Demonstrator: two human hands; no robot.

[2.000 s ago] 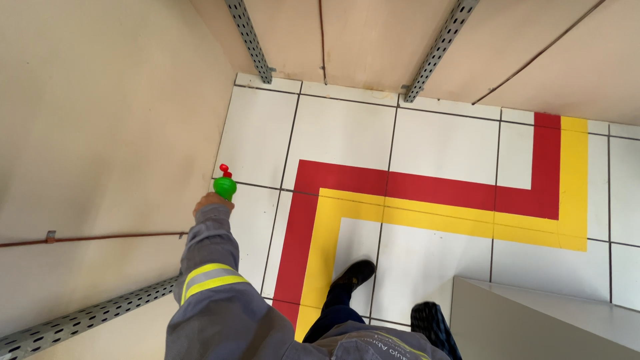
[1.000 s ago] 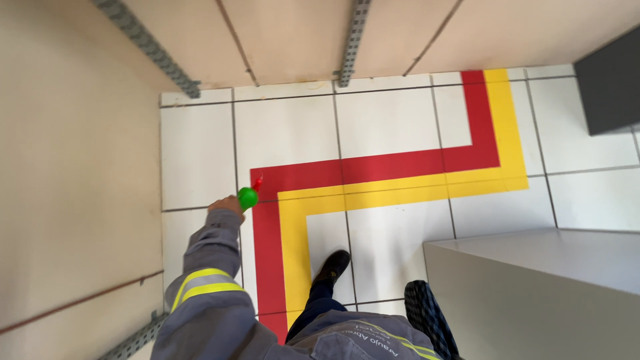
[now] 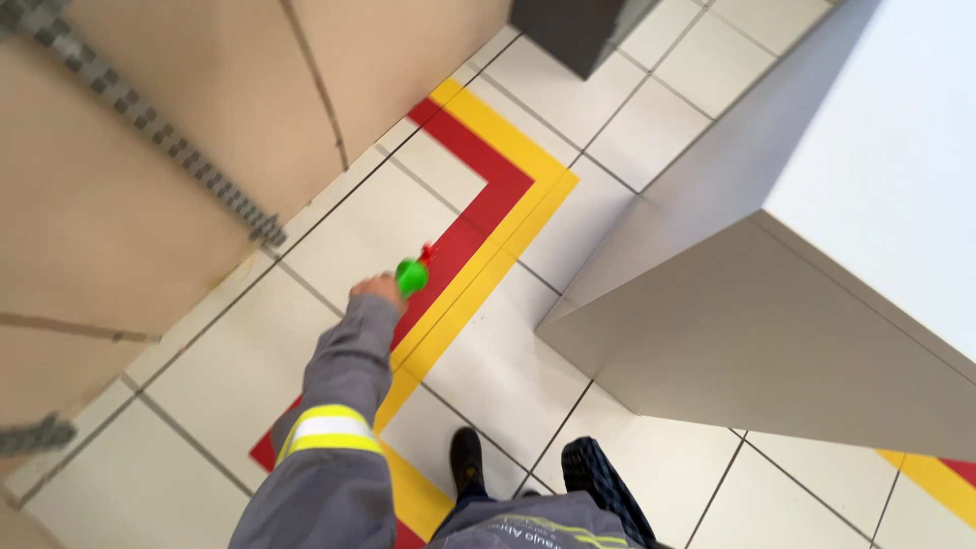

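Observation:
My left hand (image 3: 377, 292), at the end of a grey sleeve with a reflective band, is closed around a green bottle (image 3: 412, 277) with a red spray head (image 3: 427, 254). The bottle is held out over the red floor stripe (image 3: 457, 248); its lower part is hidden by the hand. My right hand is not in view. A dark checkered cloth (image 3: 602, 480) hangs at the right side of my body, and what holds it cannot be seen.
A light grey furniture piece (image 3: 732, 328) with a white top (image 3: 892, 168) stands at the right. A dark box-like object (image 3: 572, 30) is at the top. Perforated metal uprights (image 3: 164, 137) run along the beige wall (image 3: 99, 183). Red and yellow stripes cross the tiled floor.
The view has turned a lot to the right, bringing more of the grey furniture in. My left hand keeps hold of the green bottle, which was nearer the stripe's corner one second ago.

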